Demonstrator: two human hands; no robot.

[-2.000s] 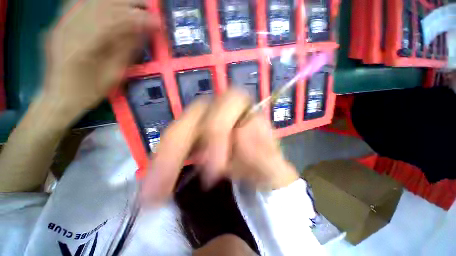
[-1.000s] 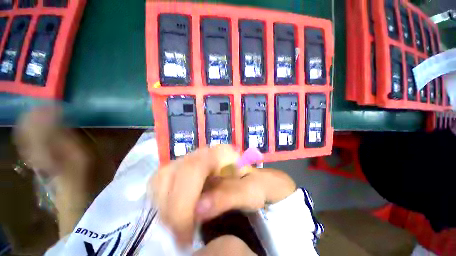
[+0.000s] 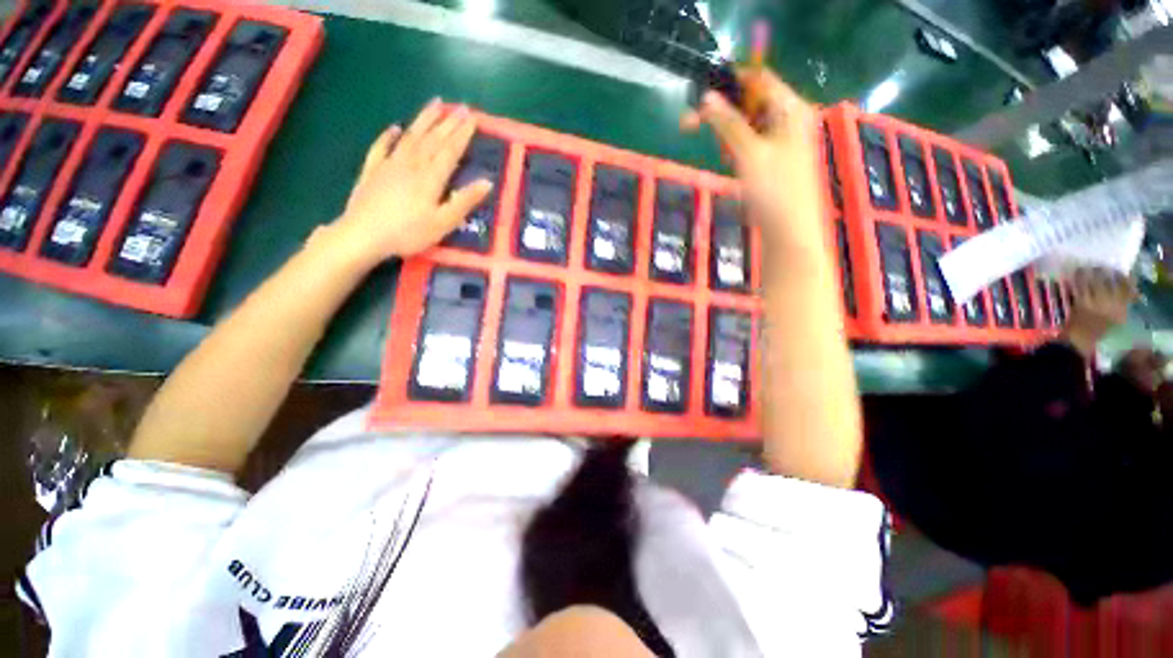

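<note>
A red-orange foam tray [image 3: 618, 418] lies before me on the green bench top, holding two rows of black open-backed phones [image 3: 524, 341] with white labels. My left hand [image 3: 409, 186] lies spread on the tray's upper left corner, partly over a phone. My right hand [image 3: 759, 122] is stretched out beyond the tray's upper right. It holds the tweezers [image 3: 759, 45], whose pink end points up. A small dark thing shows at my right fingers, too blurred to tell. My right forearm hides the tray's right edge.
Another phone tray [image 3: 193, 283] lies at the left. Stacked trays [image 3: 888, 328] stand at the right. A neighbouring worker's hand [image 3: 1100, 306] is near a white sticker strip [image 3: 997, 257]. Blurred shiny items lie at the far side of the bench.
My left hand has come up from below the bench edge onto the tray. My right hand has moved from the tray's near edge to far upper right with the tweezers. The tray appears slightly turned.
</note>
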